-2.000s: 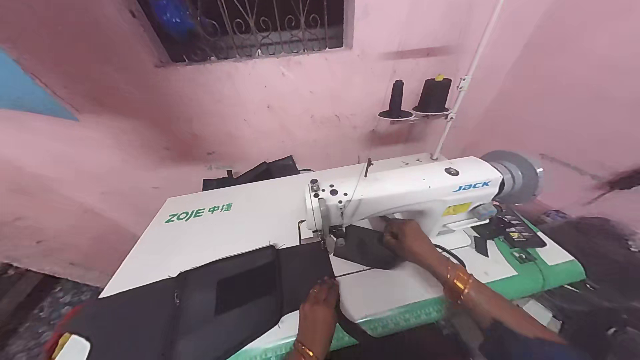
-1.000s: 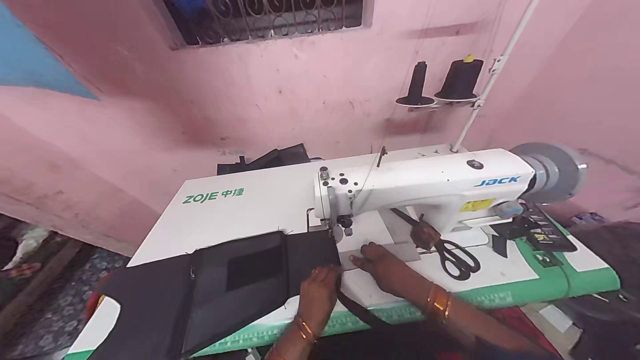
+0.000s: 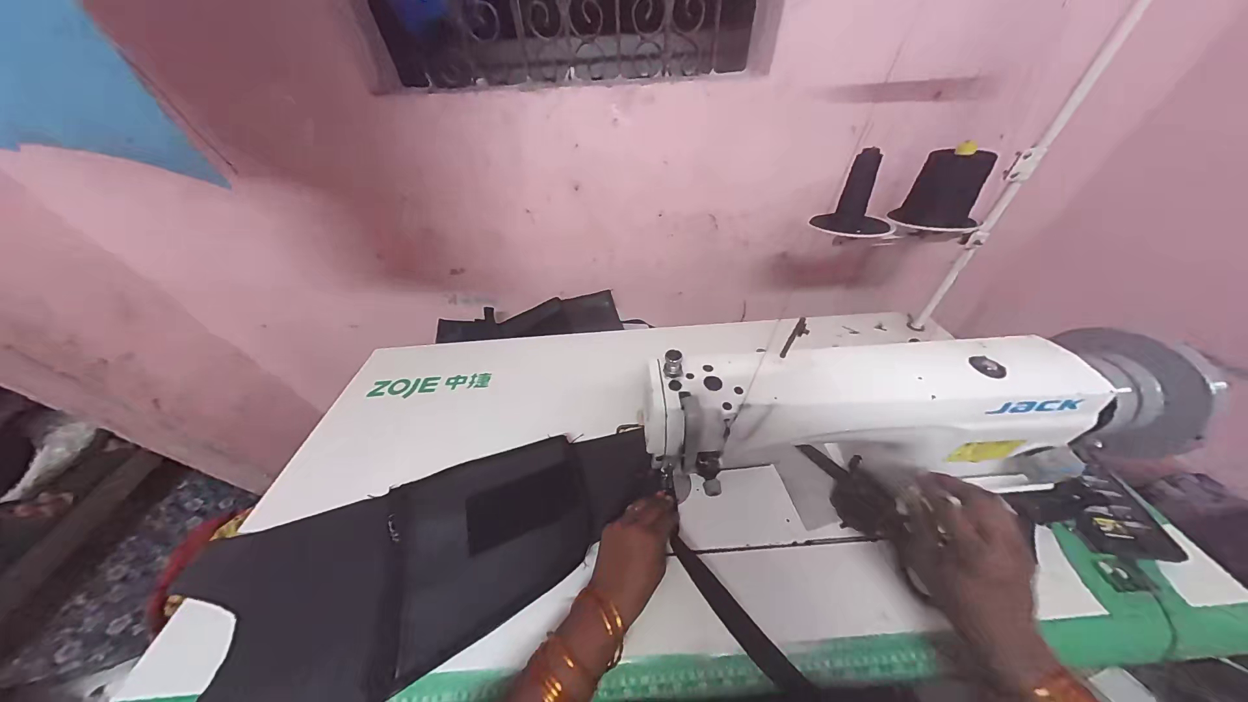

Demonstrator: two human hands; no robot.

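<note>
A white Jack sewing machine [image 3: 877,390] stands on a white table. My left hand [image 3: 639,531] is just below its needle area, its fingers pressing on the right edge of a black fabric piece [image 3: 487,526] that spreads across the table to the left. A black strap [image 3: 736,614] runs from beside these fingers down to the table's front edge. Under the machine arm, my right hand [image 3: 955,546] is blurred over dark items; whether it grips the scissors there cannot be made out. A dark bundle [image 3: 863,497] lies just left of its fingers.
Two black thread cones [image 3: 946,190] stand on a thread stand behind the machine. Folded black pieces [image 3: 546,317] lie at the table's back edge by the pink wall. A dark tray of small items [image 3: 1131,526] sits right of my right hand. Green edging [image 3: 838,648] runs along the table front.
My right hand has moved right, away from beside my left hand, to where the scissors lay a second ago. The dark piece under the needle area two seconds ago is gone from there.
</note>
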